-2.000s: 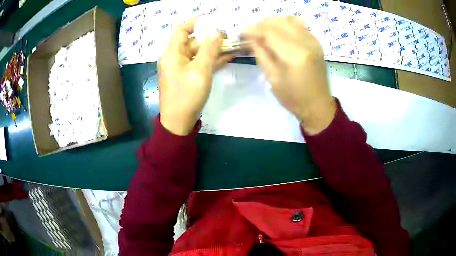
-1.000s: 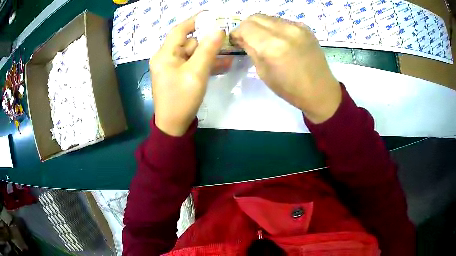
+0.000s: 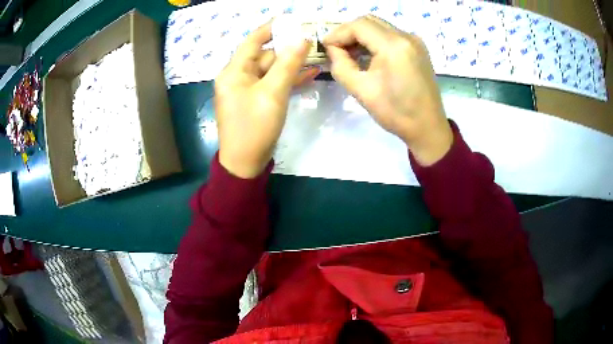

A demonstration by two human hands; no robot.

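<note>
My left hand (image 3: 259, 94) holds a white plastic housing (image 3: 289, 32) between thumb and fingers over the white strips. The housing's edge towards my right hand shows a cream part and a small dark spot; the rest is overexposed and partly hidden by my fingers. My right hand (image 3: 390, 80) has thumb and forefinger pinched together at that edge, touching or nearly touching it. Whether a small piece is between these fingertips cannot be seen. The adhesive sheet (image 3: 497, 47) with blue print lies behind the hands. A plain white release liner (image 3: 524, 138) lies nearer my body.
An open cardboard box (image 3: 158, 114) at left holds many small white pieces (image 3: 107, 127). Colourful small wired parts (image 3: 23, 111) lie at the far left. Brown cardboard (image 3: 571, 111) is at right. A yellow item shows at the top edge. The dark green bench edge curves before my body.
My right hand's fingers, blurred two seconds ago, are now sharper and pinched at the housing's edge. My left hand keeps its hold on the housing. The whole view has shifted slightly.
</note>
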